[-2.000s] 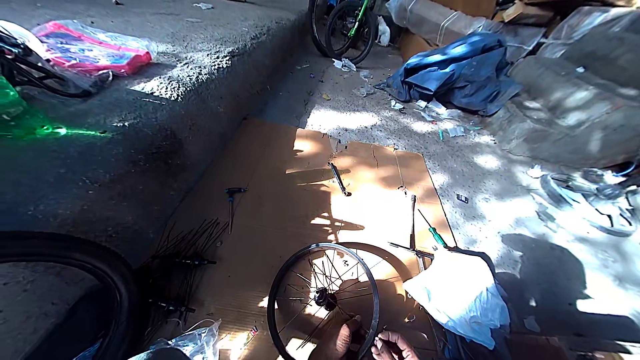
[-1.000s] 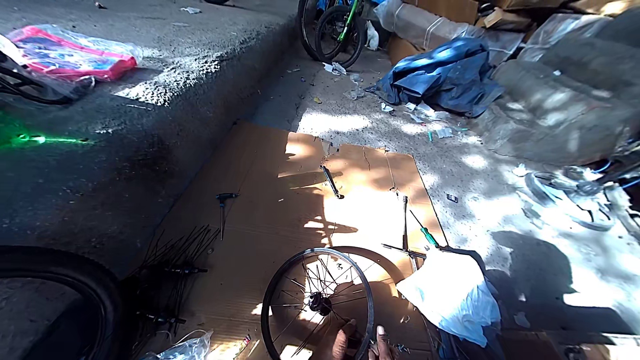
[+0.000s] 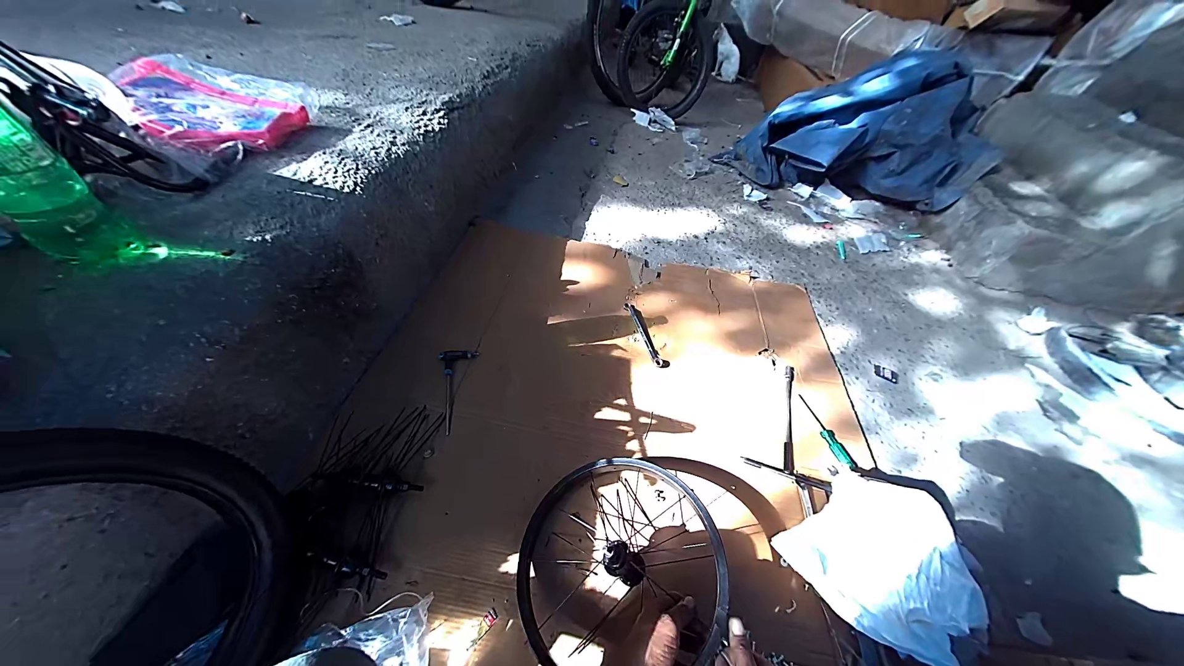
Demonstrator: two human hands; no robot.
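A black wheel rim [image 3: 534,532] stands tilted at the bottom centre, with thin spokes running to a dark hub [image 3: 622,561]; some spokes point loosely upward. My left hand [image 3: 668,634] is inside the lower right part of the rim, its fingers at the spokes. Just outside the rim's lower right edge is my right hand [image 3: 737,645], thumb up, with small metal pieces by its fingers. What exactly each hand grips is hidden by the frame's edge and shadow. Two more hubs [image 3: 393,486] with a bundle of loose spokes [image 3: 393,444] lie to the left.
On the cardboard sheet [image 3: 518,305] lie a T-handle tool [image 3: 450,388], a wrench [image 3: 646,335], a long socket tool [image 3: 789,416] and a green-handled screwdriver [image 3: 837,448]. A white plastic bag [image 3: 888,555] is at right, a tyre [image 3: 250,518] at left, a concrete ledge [image 3: 388,240] beyond.
The wheel and both hands remain close together at the bottom centre. The view has shifted slightly.
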